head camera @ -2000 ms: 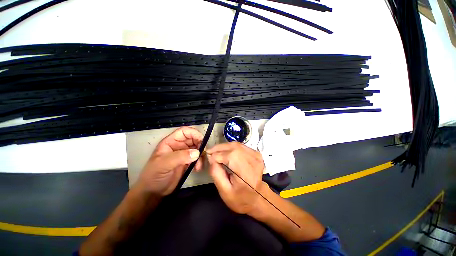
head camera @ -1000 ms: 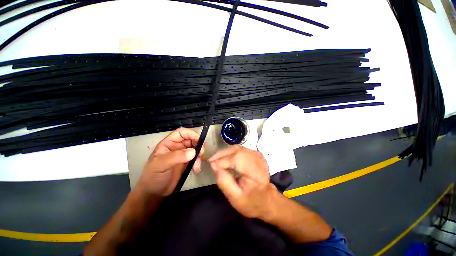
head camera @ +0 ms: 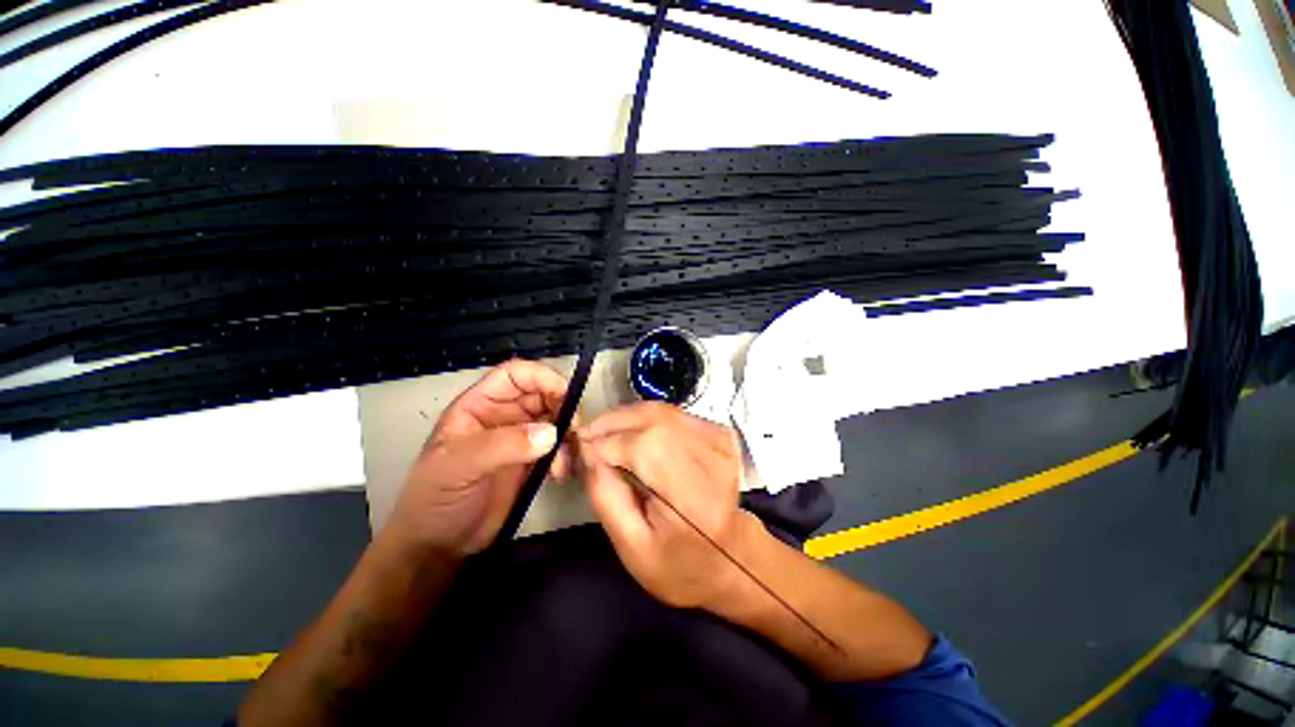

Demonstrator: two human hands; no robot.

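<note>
My left hand [head camera: 487, 455] grips a long narrow black strap [head camera: 611, 263] between thumb and fingers. The strap runs away from me across the pile, and its near end hangs below my hand. My right hand [head camera: 665, 497] holds a very thin dark applicator [head camera: 739, 560] like a pen, its shaft pointing back over the wrist. The fingertips of my right hand are close beside the strap at my left thumb; the applicator's tip is too small to make out. A small round pot [head camera: 668, 367] with glossy dark liquid stands just beyond my right hand.
A wide pile of black punched straps [head camera: 355, 270] lies across the white table [head camera: 256, 462]. A beige board [head camera: 412, 426] lies under the pot. A crumpled white cloth or paper [head camera: 788, 405] lies right of the pot. A thick black strap bundle [head camera: 1204, 242] droops over the table edge at right.
My right hand has moved left towards the strap, and the applicator's shaft shows again after being hard to see one second ago. My left hand still holds the strap in nearly the same place.
</note>
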